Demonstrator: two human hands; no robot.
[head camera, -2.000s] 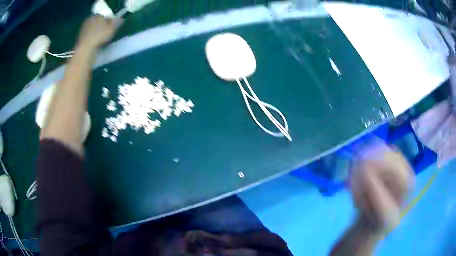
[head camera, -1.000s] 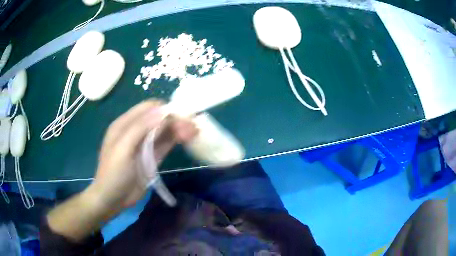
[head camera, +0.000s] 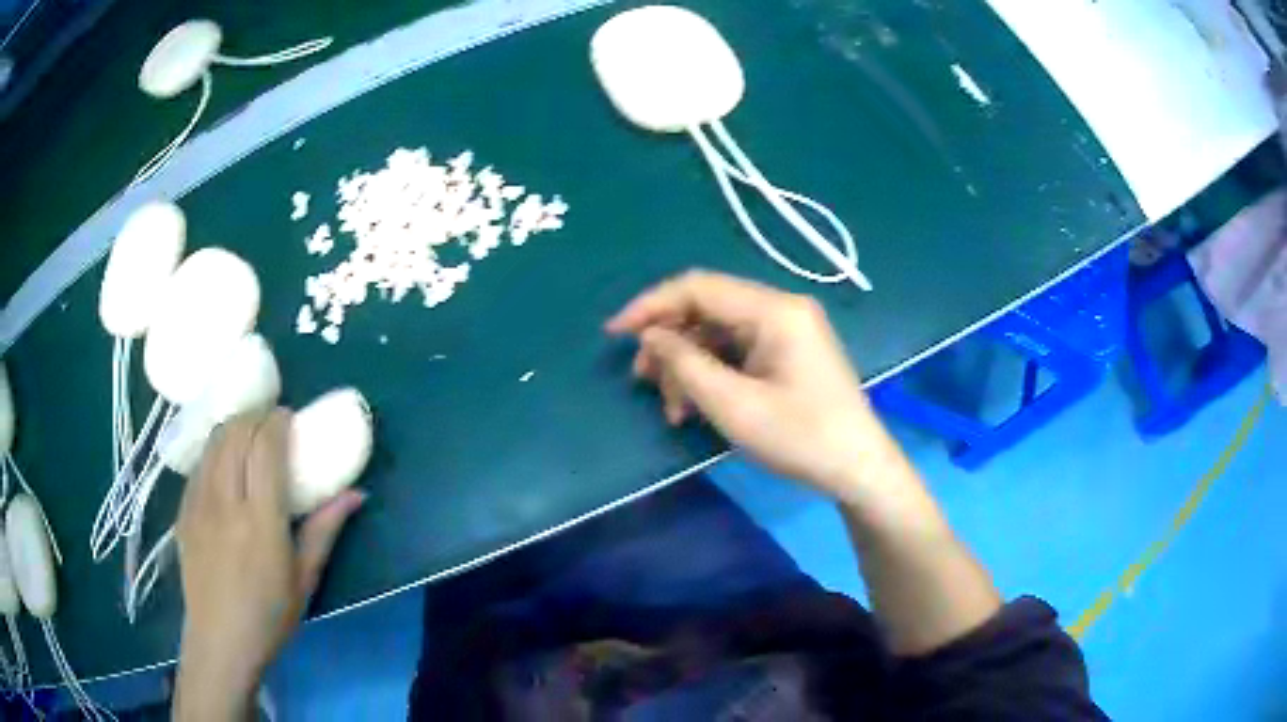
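Note:
My left hand (head camera: 247, 529) is at the lower left of the table. Its thumb and fingers are around a white oval device body (head camera: 332, 449), and its fingertips touch another white body (head camera: 233, 388) just beyond. Two more bodies, an upper one (head camera: 143, 268) and a rounder one (head camera: 205, 325), lie next to these, with thin white cords hanging toward me. My right hand (head camera: 755, 370) is over the table near its front edge, fingers curled but apart, with nothing visible in it. A loose pile of small white plugs (head camera: 409, 226) lies beyond and between the hands.
A wide white device (head camera: 666, 68) with a looped cord lies beyond my right hand. Other corded devices lie at the far left (head camera: 28, 553) and past the pale strip (head camera: 181, 59). A white sheet (head camera: 1157, 99) is at far right. Blue stools (head camera: 988, 388) stand below the table edge.
My left hand has moved left and down with the two devices, now beside the pair on the table. My right hand has come in from the lower right over the table.

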